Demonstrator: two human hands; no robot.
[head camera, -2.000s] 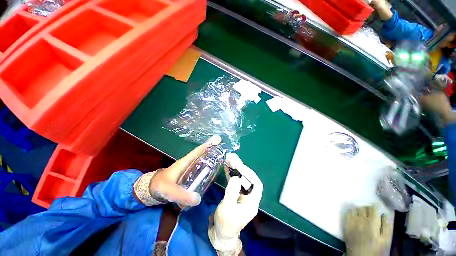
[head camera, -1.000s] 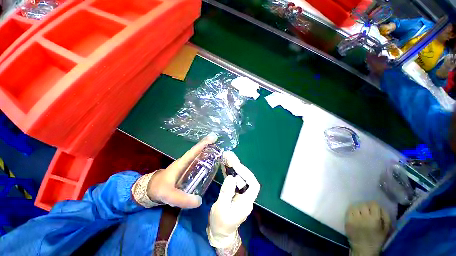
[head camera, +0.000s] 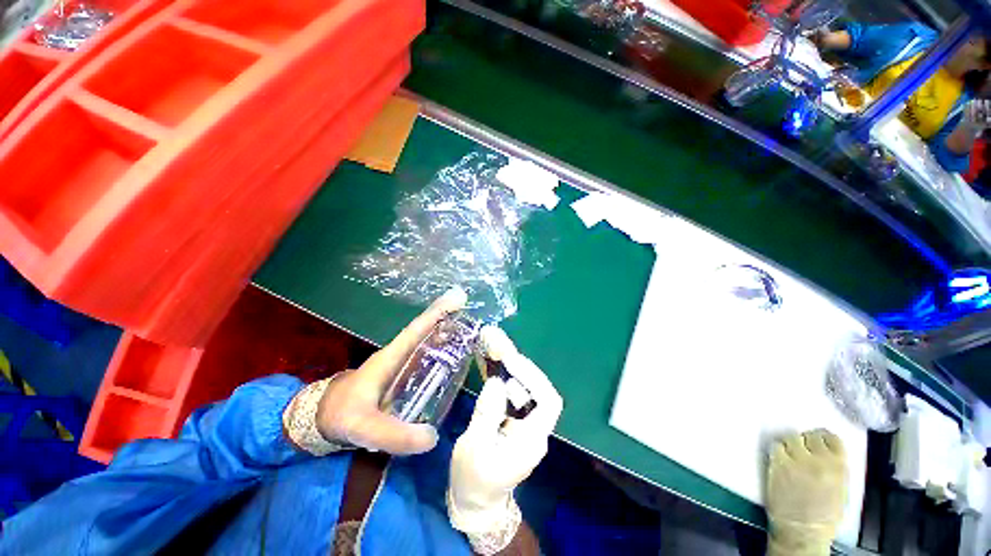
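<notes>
My left hand (head camera: 364, 407), in a thin light glove, holds a glossy clear-and-dark rounded workpiece (head camera: 430, 375) between thumb and fingers, above the bench's near edge. My right hand (head camera: 502, 440), in a white glove, is curled around a small black item (head camera: 513, 393). Its fingertips are at the right upper side of the workpiece. What they touch there is too small to tell. A crinkled clear plastic bag (head camera: 451, 234) lies flat on the green mat (head camera: 587, 358), just beyond my hands.
Orange-red foam trays (head camera: 261, 163) are stacked at left, beside a cardboard piece (head camera: 384, 136). White paper pieces (head camera: 529, 182) lie at the mat's far edge. A white pad (head camera: 706, 358) at right bears glossy workpieces and another person's gloved hand (head camera: 805, 489). A green conveyor (head camera: 609, 130) runs beyond.
The neighbour's blue sleeve has left the right side, and their gloved hand now lies flatter on the pad. My hands keep nearly the same pose on the workpiece.
</notes>
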